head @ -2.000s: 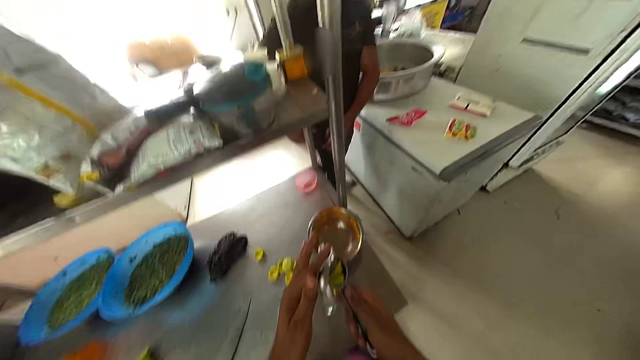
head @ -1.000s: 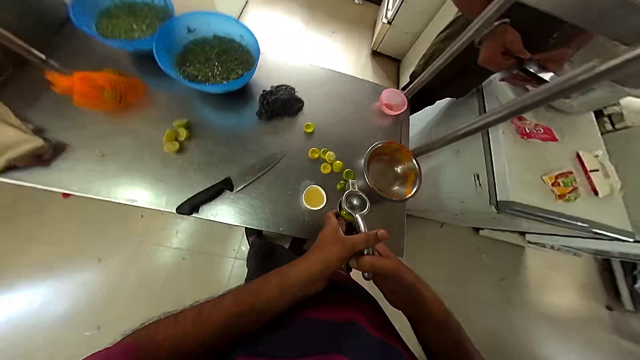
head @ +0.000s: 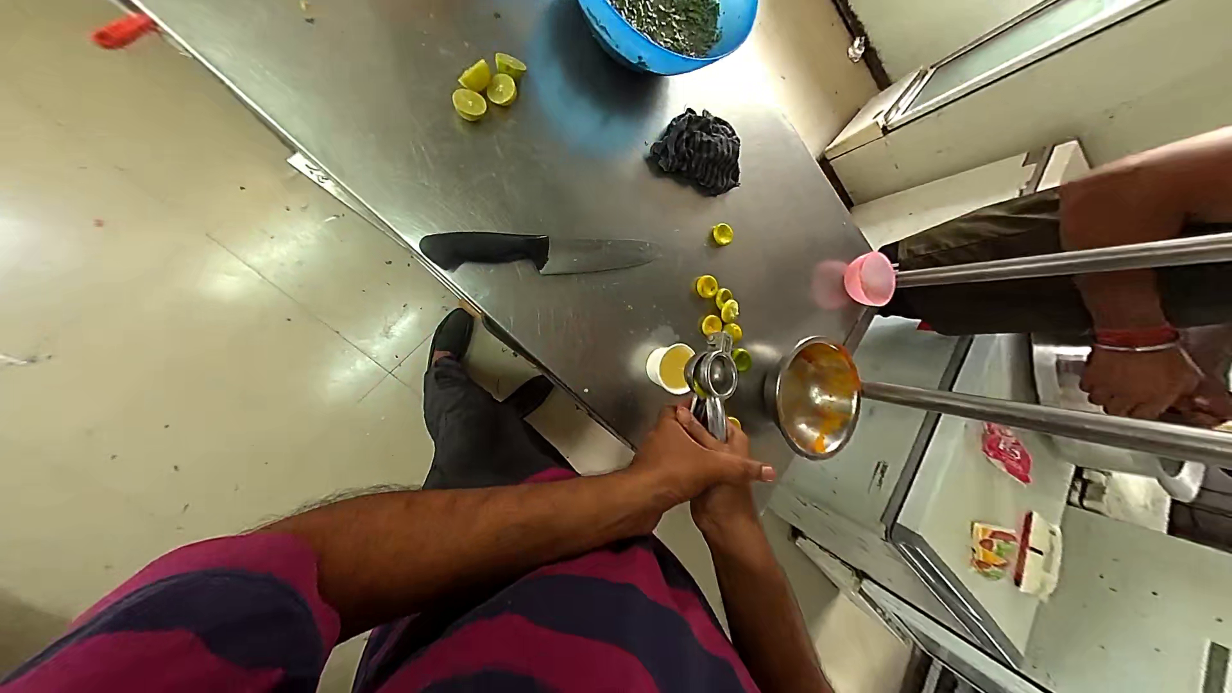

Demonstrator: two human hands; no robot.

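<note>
A metal citrus squeezer is gripped by its handles in both hands, its head beside a small white cup of yellowish juice. My left hand wraps over the handles, with my right hand closed around them just beneath and partly hidden. Several squeezed lime halves lie past the squeezer's head. A steel bowl with orange residue stands right of the squeezer. Farther off, a chef's knife with a black handle lies flat near the table edge, and several cut lime pieces rest beyond it.
A black crumpled cloth, a blue bowl of chopped greens and a pink cup are on the steel table. Metal poles cross at the right. Another person's forearm and hand are behind them, over a white freezer top.
The view has turned and shifted. One second ago my hands held the squeezer near the white cup; now its head is right beside the cup and both hands are clasped on the handles.
</note>
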